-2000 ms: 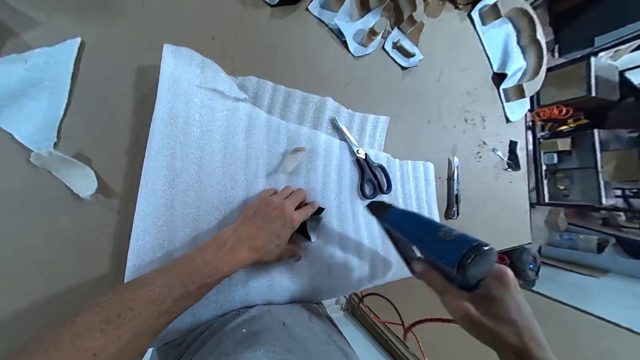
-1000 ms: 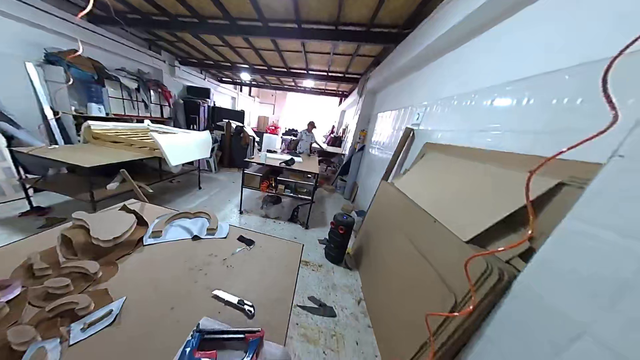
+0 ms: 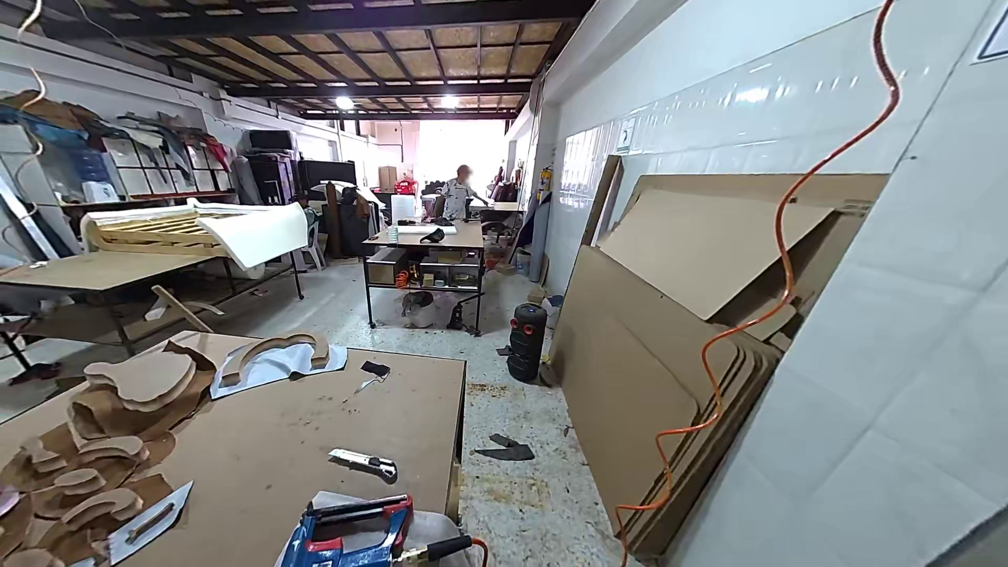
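Note:
Neither of my hands shows in the head view. A blue and red pneumatic staple gun [image 3: 350,531] lies at the bottom edge on white foam sheet [image 3: 441,526], with an orange air hose joined at its black fitting. Beyond it a utility knife [image 3: 364,465] rests on the brown worktable [image 3: 378,409]. Foam and brown leather-like pieces [image 3: 142,378] are heaped at the table's left. A curved brown piece [image 3: 276,350] sits on a white sheet near the far edge, beside a small black item [image 3: 376,368].
Large brown boards [image 3: 630,354] lean on the right wall, crossed by an orange hose [image 3: 787,236]. A black cylinder [image 3: 526,342] stands on the floor. Another table [image 3: 425,236] with shelves is ahead, a person [image 3: 458,195] behind it. A slatted frame [image 3: 157,234] is at left.
The view has swung up from the worktable to the room. Two seconds ago my left hand pressed on the foam and my right held the staple gun; now both hands are out of view.

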